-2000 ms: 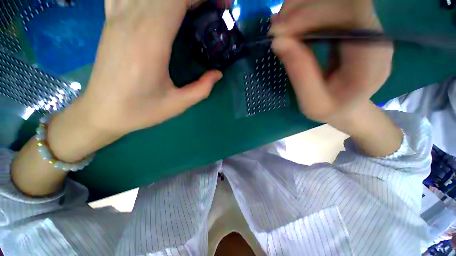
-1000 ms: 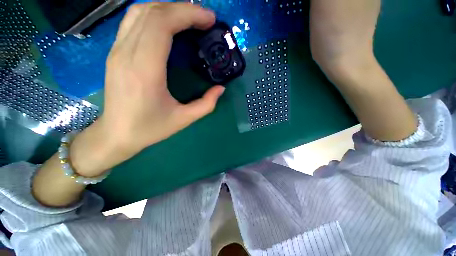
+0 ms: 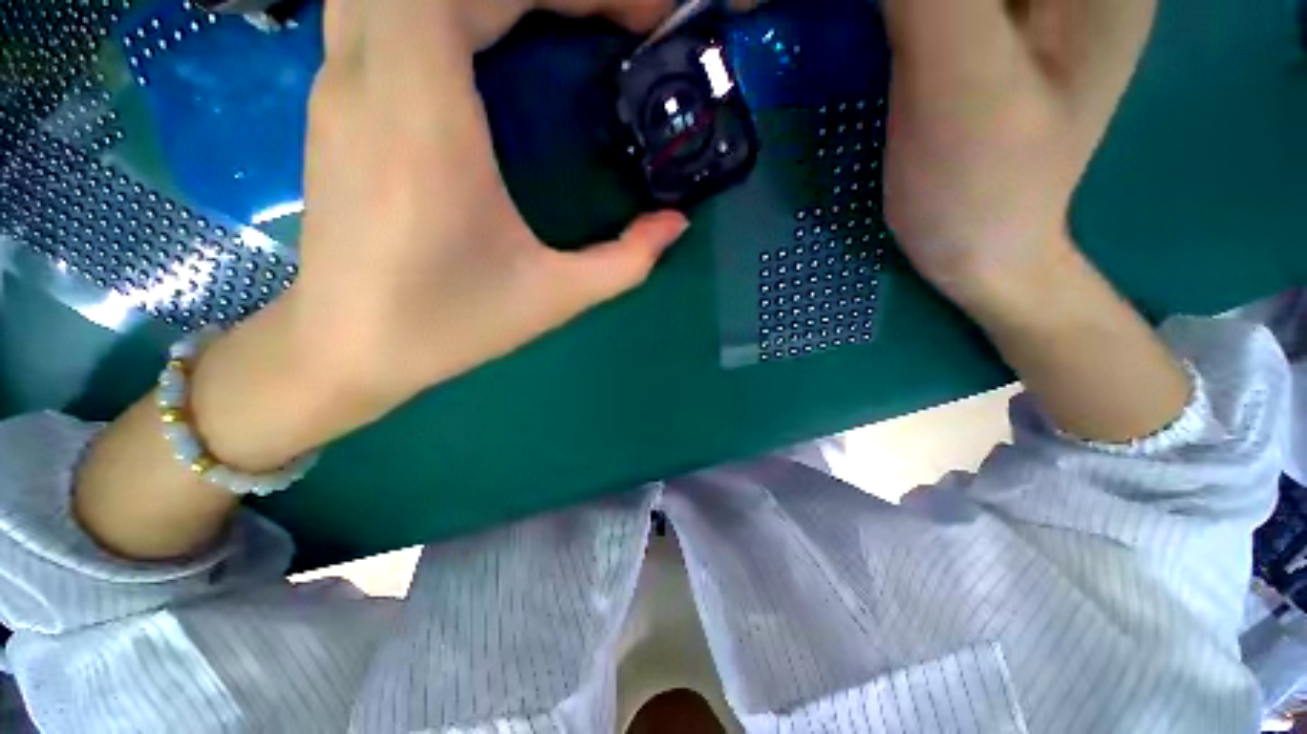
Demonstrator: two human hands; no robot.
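My left hand (image 3: pixel 416 215) curves around a black rounded-square unit (image 3: pixel 688 126), with the thumb tip at its lower edge and fingers beyond it near the top edge. The unit has a round lens-like ring facing up and a white mark. A thin silvery thing shows at the unit's upper edge; I cannot tell what it is. My right hand (image 3: pixel 989 158) is at the upper right, its fingers cut off by the picture's top, so its grip is hidden. A clear carrier sheet (image 3: pixel 820 294) with rows of small pale dots lies between the hands.
Blue film (image 3: pixel 230 122) lies at the left and also under the top centre. Large dotted sheets (image 3: pixel 101 201) with glare lie at the far left. The green mat (image 3: pixel 573 394) runs along the near edge. A black part shows at the top left edge.
My left hand and the unit have shifted slightly right and up in the picture. My right hand, which held a thin dark tool two seconds ago, now has its fingers beyond the top edge.
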